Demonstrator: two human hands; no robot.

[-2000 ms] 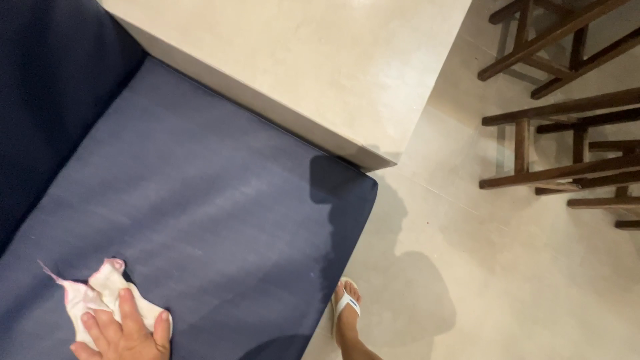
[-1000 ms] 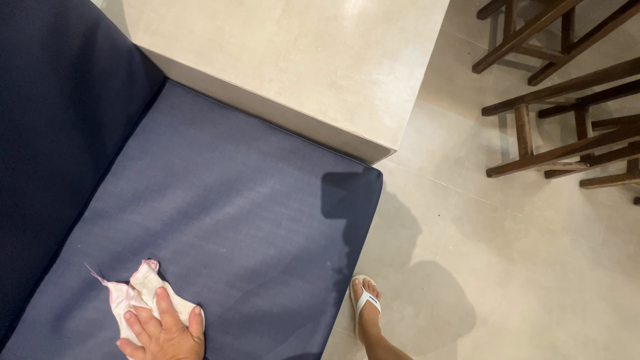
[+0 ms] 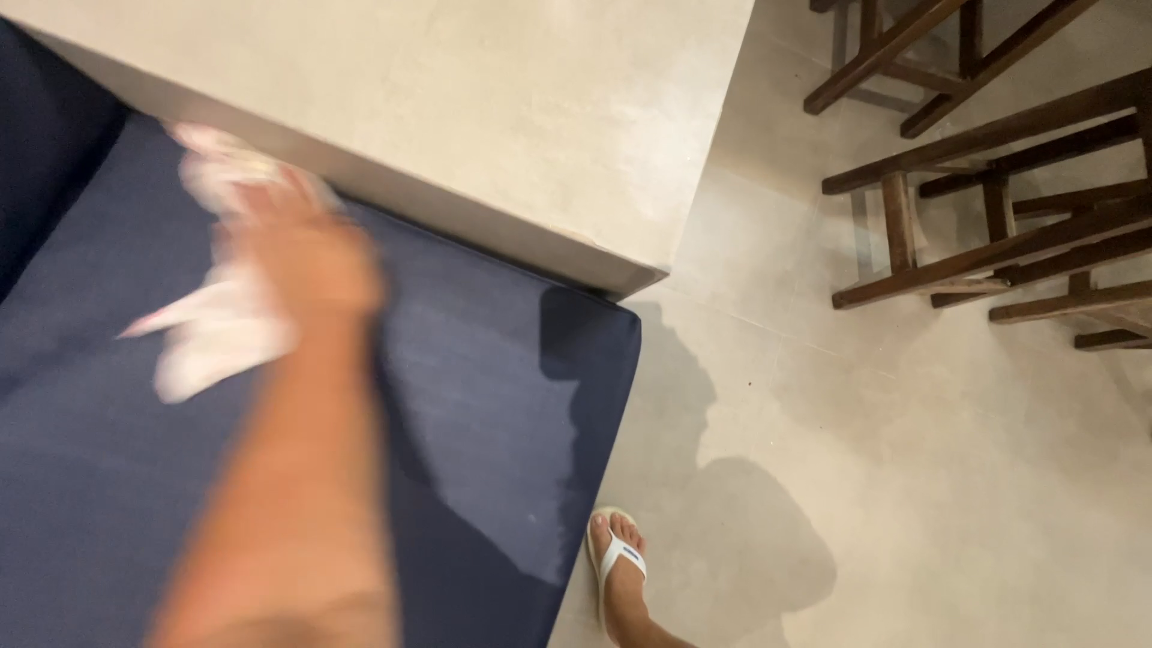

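Observation:
A white cloth (image 3: 225, 333) with pinkish edges is under and around the fingers of my left hand (image 3: 310, 247), near the upper left of the dark blue seat cushion (image 3: 486, 432). One part of the cloth sticks out beyond the fingertips, while another hangs out to the left below them. Hand and cloth are both blurred, so the exact finger positions are hard to tell. My left forearm crosses the cushion from the bottom edge of the view. My right hand is out of view.
A pale, smooth-topped ledge (image 3: 468, 108) borders the cushion's upper side. A dark blue backrest (image 3: 45, 153) is at the left. Dark wooden furniture legs (image 3: 900, 220) stand on the pale floor (image 3: 945, 468) at the right. A foot in a white flip-flop (image 3: 621, 549) is beside the cushion.
My left hand and the cloth have moved from the lower part of the cushion up towards the ledge. The cloth, bunched under the hand before, is now more spread out.

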